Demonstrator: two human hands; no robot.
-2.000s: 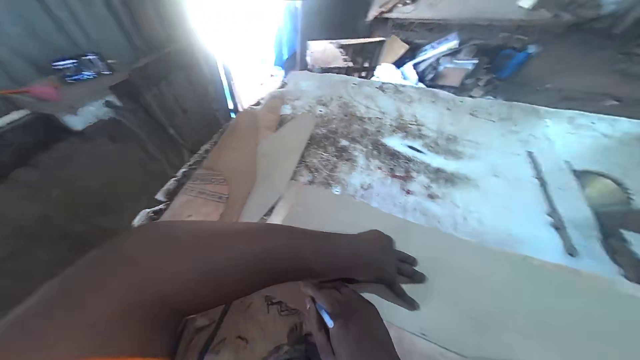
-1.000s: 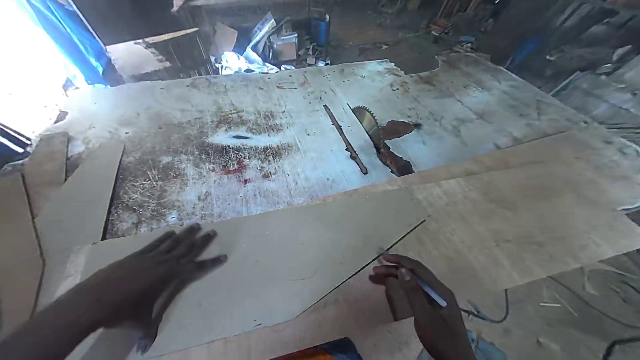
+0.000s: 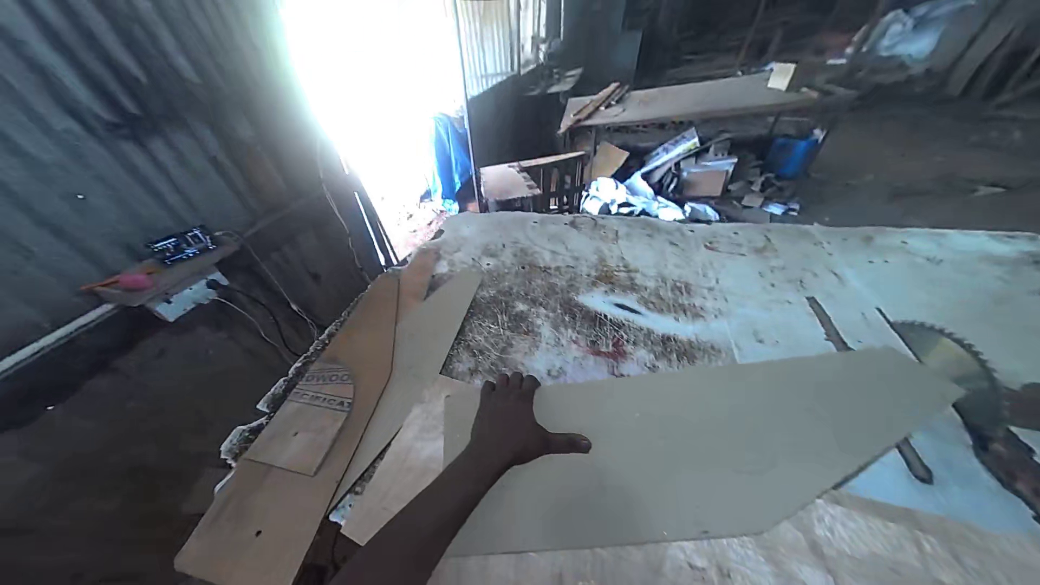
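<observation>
My left hand (image 3: 524, 426) lies on the left end of a long, pale, flat template-like board (image 3: 691, 447), fingers over its upper edge and thumb spread on its face. The board has a slanted, pointed right end and rests partly on a plywood sheet (image 3: 861, 544). My right hand is out of view. Close to the board's right tip a toothed circular saw blade (image 3: 951, 366) shows in the worktable, beside a narrow slot (image 3: 916, 461) partly covered by the board.
Cut wooden pieces (image 3: 357, 382) and a pale narrow panel (image 3: 422, 357) lie along the left edge of the worn worktable (image 3: 780, 252). A wall shelf (image 3: 171, 280) holds small items and cables. Behind stand a bench (image 3: 691, 101), scraps and a blue bucket (image 3: 792, 154).
The pale board now reaches farther right, over the slot and close to the saw blade. My right hand, holding a pen-like tool a second ago, has left the view. The view has swung left.
</observation>
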